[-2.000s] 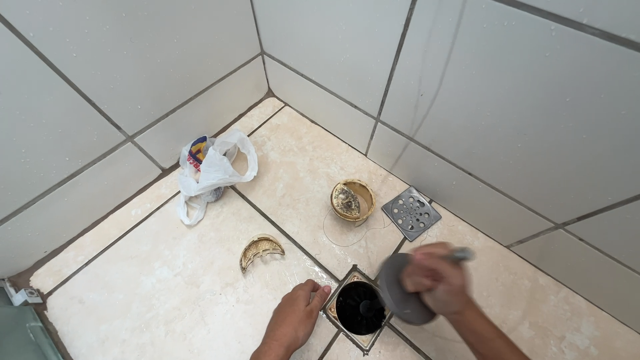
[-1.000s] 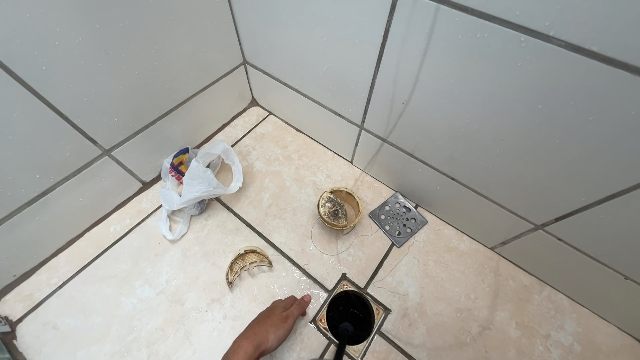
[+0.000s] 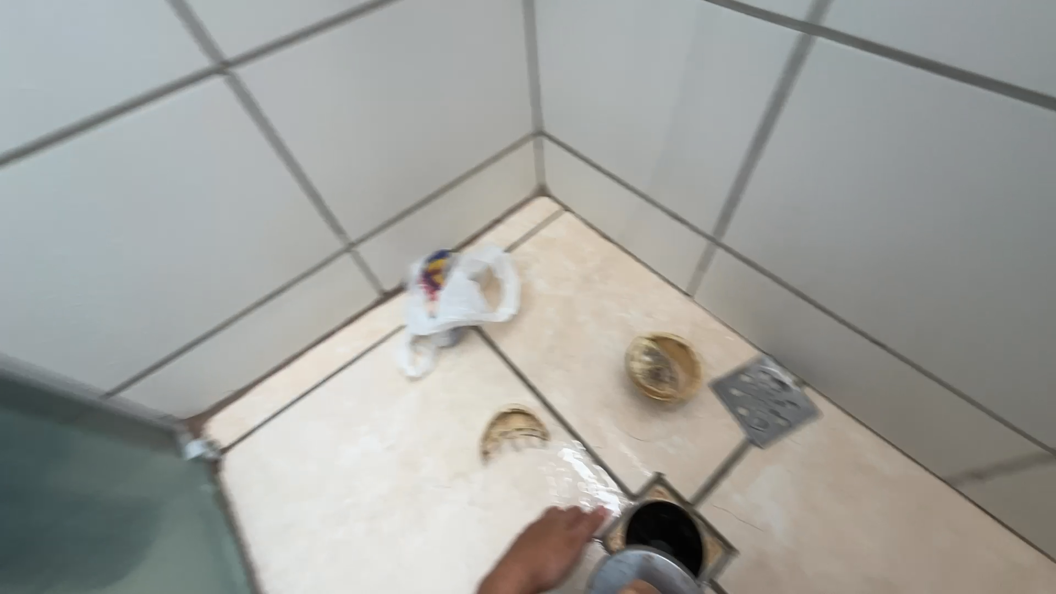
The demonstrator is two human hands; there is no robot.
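Observation:
A square floor drain (image 3: 663, 528) with a dark round hole lies open in the tiles at the bottom. My left hand (image 3: 551, 546) rests flat on the wet floor, its fingertips near the drain's left corner, holding nothing visible. At the bottom edge, a grey round vessel or cup-shaped thing (image 3: 648, 571) overlaps the near side of the hole. A little of my right hand (image 3: 639, 587) shows there against it; its grip is mostly cut off by the frame. Beyond the drain stand a yellowed round plastic cup (image 3: 662, 367) with grime inside and a perforated metal drain grate (image 3: 766, 401).
A curved yellowed plastic piece (image 3: 514, 431) lies left of the drain. Farther back sits a crumpled white plastic bag (image 3: 462, 297) with a colourful item in it. Tiled walls (image 3: 891, 206) meet in the corner, and a greenish glass panel (image 3: 107, 487) stands at the left.
The view has shifted, showing more of the left side. Two seconds ago my right hand held a grey round thing by its handle right of the drain; now a grey round thing is at its near edge.

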